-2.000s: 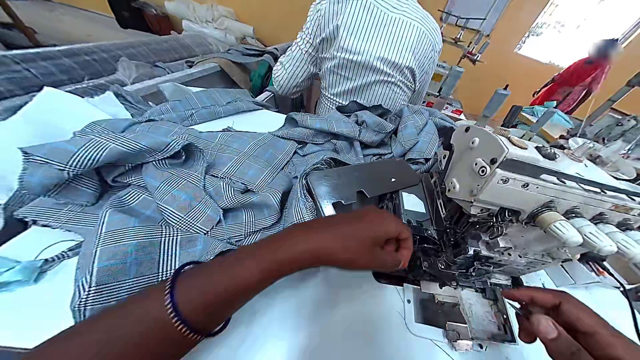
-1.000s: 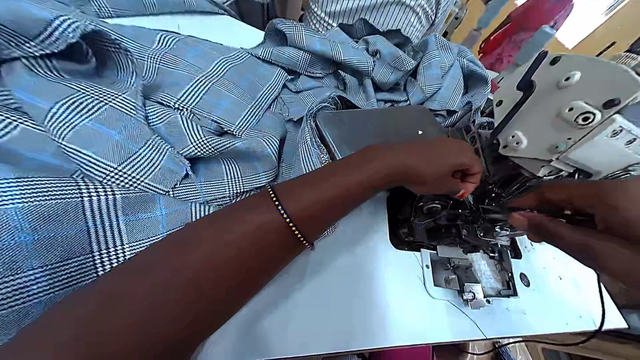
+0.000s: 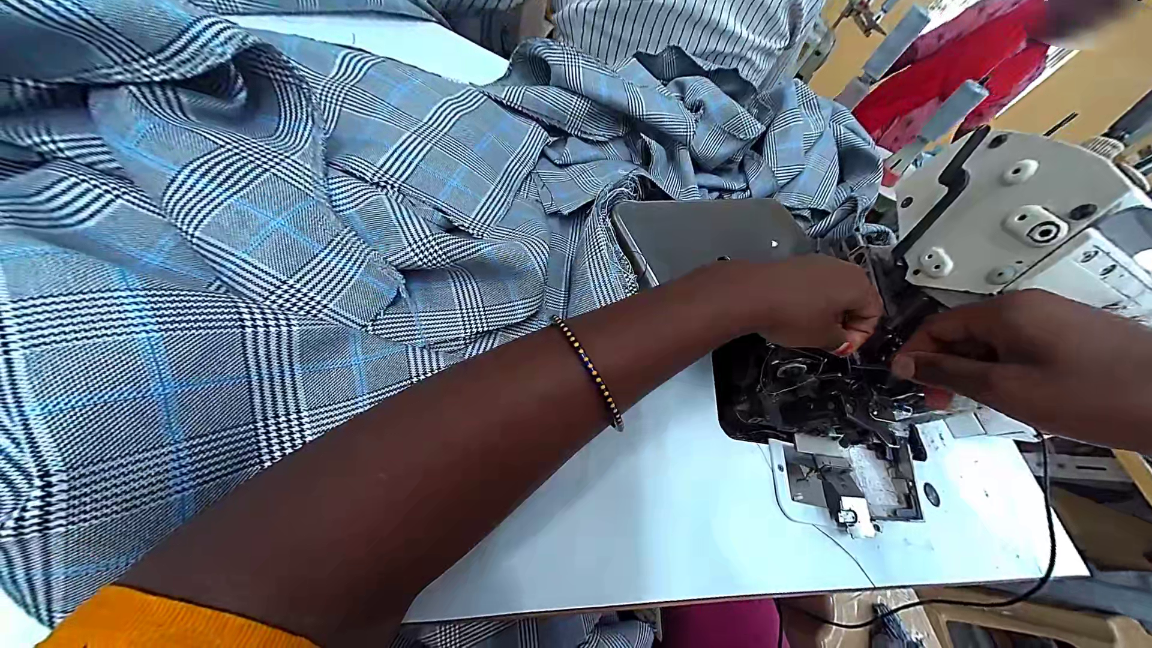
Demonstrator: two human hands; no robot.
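An overlock sewing machine (image 3: 1017,211) stands at the right, its looper area (image 3: 810,387) uncovered and strung with threads. My left hand (image 3: 823,306) reaches over that area with fingers curled together; whether something thin is between them is hidden. Just to its right, my right hand (image 3: 1008,351) has thumb and fingertips pinched close to the needle area, and what they touch is too dark to tell. Left of the machine head lies a dark metal cloth plate (image 3: 711,234). Grey checked fabric (image 3: 432,198) with blue lines is heaped to the left and behind.
The white tabletop (image 3: 612,540) has a cut-out with metal parts (image 3: 850,486) near its front. A black cable (image 3: 1048,513) hangs at the right edge. Behind the fabric sits a person in a striped shirt (image 3: 684,31); farther right is a person in red (image 3: 972,67).
Two seconds ago my right hand was at the cut-out in the tabletop; it is now up beside my left hand at the machine's inner parts. The view has moved closer.
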